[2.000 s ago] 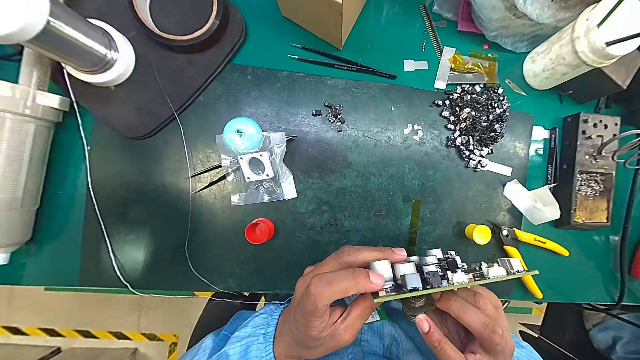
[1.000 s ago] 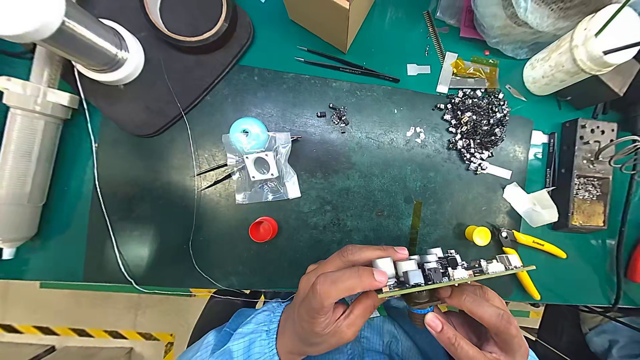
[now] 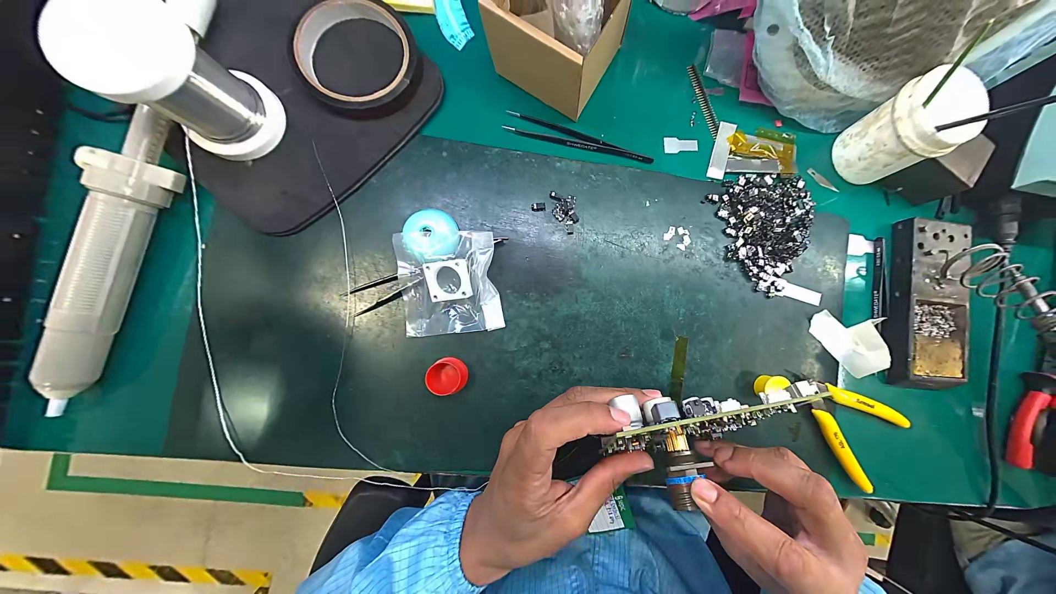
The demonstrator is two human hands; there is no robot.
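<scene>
My left hand (image 3: pixel 553 478) grips the left end of a populated circuit board (image 3: pixel 747 412), which is seen nearly edge-on at the table's front edge. Capacitors stand on its upper face. Below the board a round metal connector (image 3: pixel 683 483) with a blue ring projects downward, and the thumb and fingers of my right hand (image 3: pixel 780 511) close around it. A strip of amber tape (image 3: pixel 678 367) stands out behind the board. Yellow-handled cutters (image 3: pixel 850 437) lie past the board's right end, beside a yellow cap (image 3: pixel 771 384).
On the mat are a red cap (image 3: pixel 446 376), a clear bag with a white square flange (image 3: pixel 448 280), tweezers, a turquoise disc (image 3: pixel 431 234) and a heap of small components (image 3: pixel 767 223). Black tweezers (image 3: pixel 577 140), a cardboard box (image 3: pixel 553 58) and a soldering-iron stand (image 3: pixel 931 305) lie farther out.
The board has tilted, so its underside and the connector now show more. My right hand has shifted from the board's lower edge onto the connector.
</scene>
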